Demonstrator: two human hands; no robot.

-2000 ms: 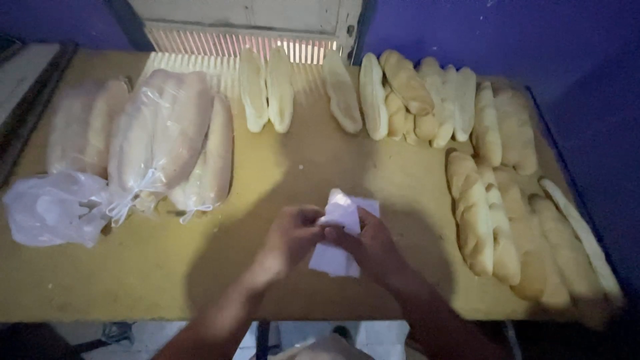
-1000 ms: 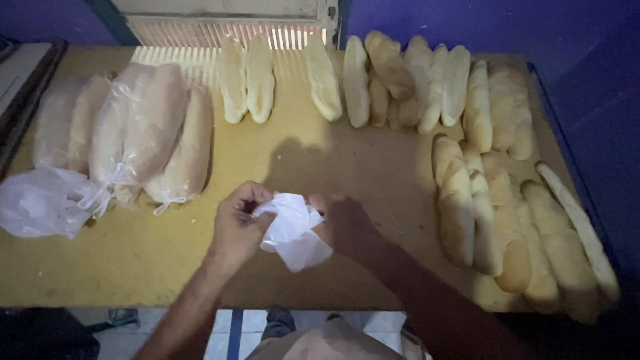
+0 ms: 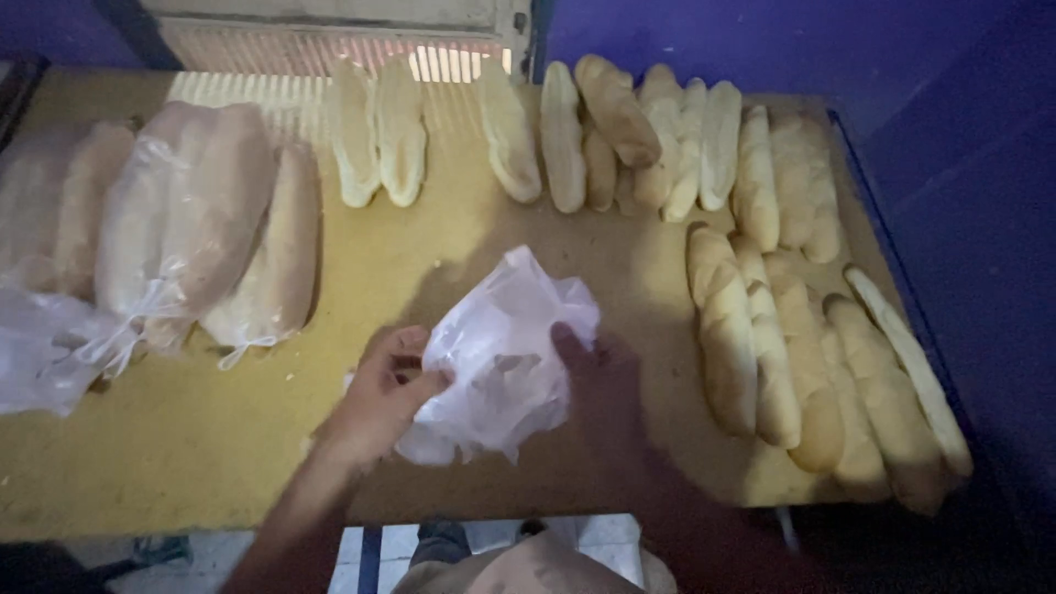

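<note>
A thin white plastic bag [image 3: 503, 355], crumpled and partly spread, is held above the yellow table between my hands. My left hand [image 3: 388, 388] pinches its left edge between thumb and fingers. My right hand [image 3: 598, 371], dark in shadow, grips the bag's right side, its thumb on the plastic. Several long bread loaves [image 3: 726, 330] lie side by side on the right of the table. Further loaves [image 3: 565, 140] form a row along the back. At the left, clear plastic bags filled with loaves [image 3: 186, 214] have knotted ends facing me.
The yellow tabletop [image 3: 247, 445] runs under everything, its near edge just before my body. A loose crumpled plastic bag [image 3: 45, 351] lies at the far left. A slatted vent [image 3: 330, 54] and purple wall [image 3: 701, 41] stand behind the table.
The white plastic was a small folded piece between my hands at first; it is now opened out much wider. My hands have moved apart with it.
</note>
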